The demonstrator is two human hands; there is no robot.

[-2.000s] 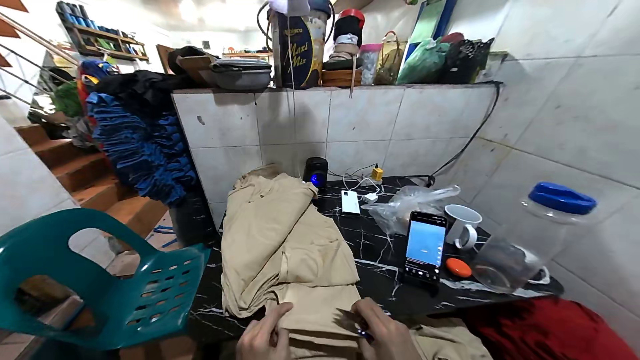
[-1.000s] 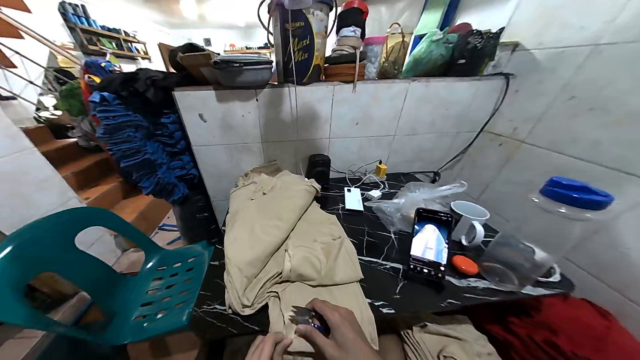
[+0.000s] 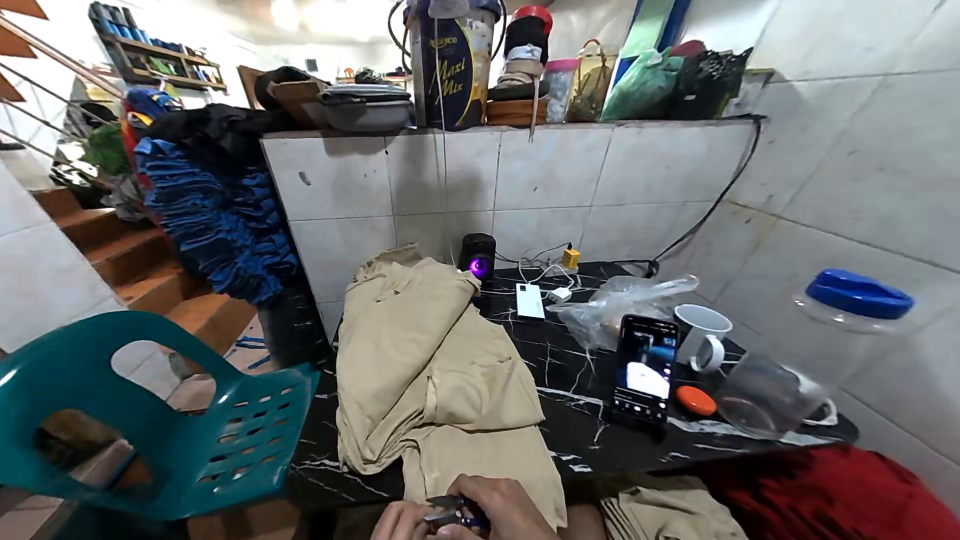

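Folded beige cloth garments (image 3: pixel 442 360) lie on the black marble-patterned table, their near end hanging to the table's front edge. At the bottom of the head view, my right hand (image 3: pixel 506 510) is closed around a small dark-handled metal tool (image 3: pixel 450 514), perhaps thread snippers. My left hand (image 3: pixel 403 523) is close beside it at the near end of the cloth, fingertips bent together; whether it pinches the fabric is hidden. More beige cloth (image 3: pixel 675 510) lies to the right of my right hand.
On the table's right are a lit phone (image 3: pixel 643 371), a white mug (image 3: pixel 701 337), an orange disc (image 3: pixel 696 400), a plastic bag (image 3: pixel 615 304) and a blue-lidded clear jug (image 3: pixel 795 360). A black speaker (image 3: pixel 478 256) stands behind the cloth. A green plastic chair (image 3: pixel 225 427) is at left, red cloth (image 3: pixel 825 495) at lower right.
My hands, apart on the cloth two seconds ago, have come together around the small tool. The cloth's near end has shifted, and the phone's picture differs.
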